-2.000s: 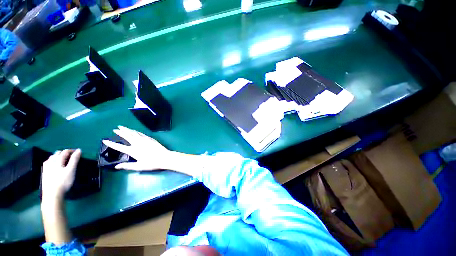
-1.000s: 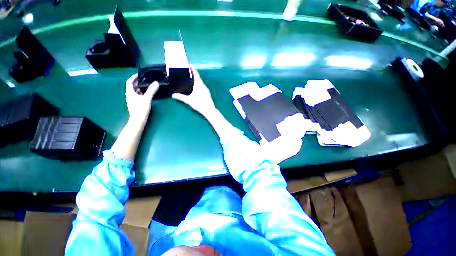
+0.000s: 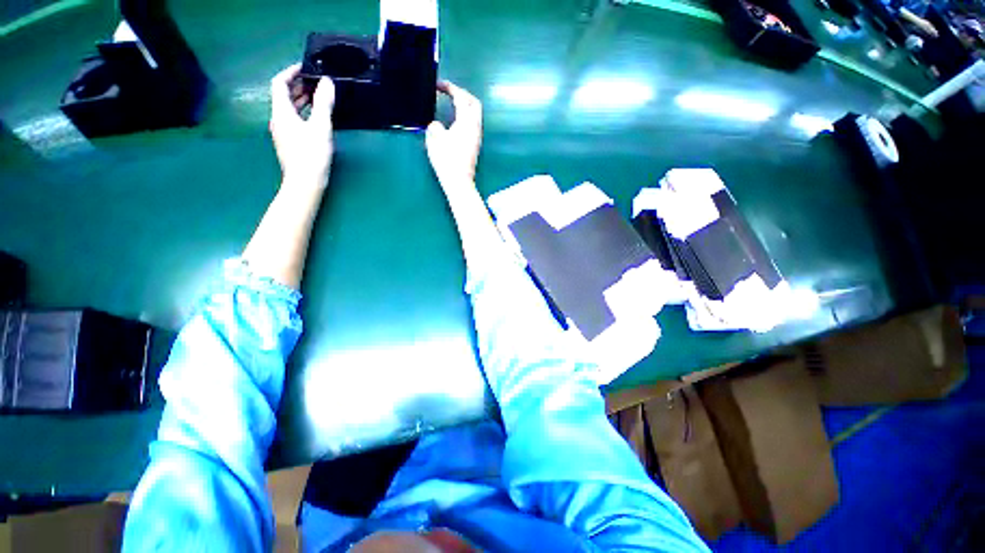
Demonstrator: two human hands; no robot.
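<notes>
An open black box (image 3: 373, 95) with a raised lid, white on its inner edge, stands at the top centre on the green bench. It has a black insert with a round hole on its left side. My left hand (image 3: 304, 127) holds its left end, thumb on the front. My right hand (image 3: 458, 132) is at its right end, fingers against the side. Two piles of carton blanks lie at right: one pile (image 3: 580, 259) nearer me and a fanned pile (image 3: 722, 246) beside it. The box's underside is hidden.
Another open black box (image 3: 135, 81) with upright lid stands at upper left. A row of finished cartons (image 3: 76, 360) is at left. A black tray (image 3: 769, 30) is at the far side, a white ring (image 3: 881, 140) at far right. Brown cartons (image 3: 778, 443) lie below the bench.
Both hands and the open box have moved farther forward across the bench. Earlier, my left hand was on the finished cartons and my right hand was on a black box near the front edge.
</notes>
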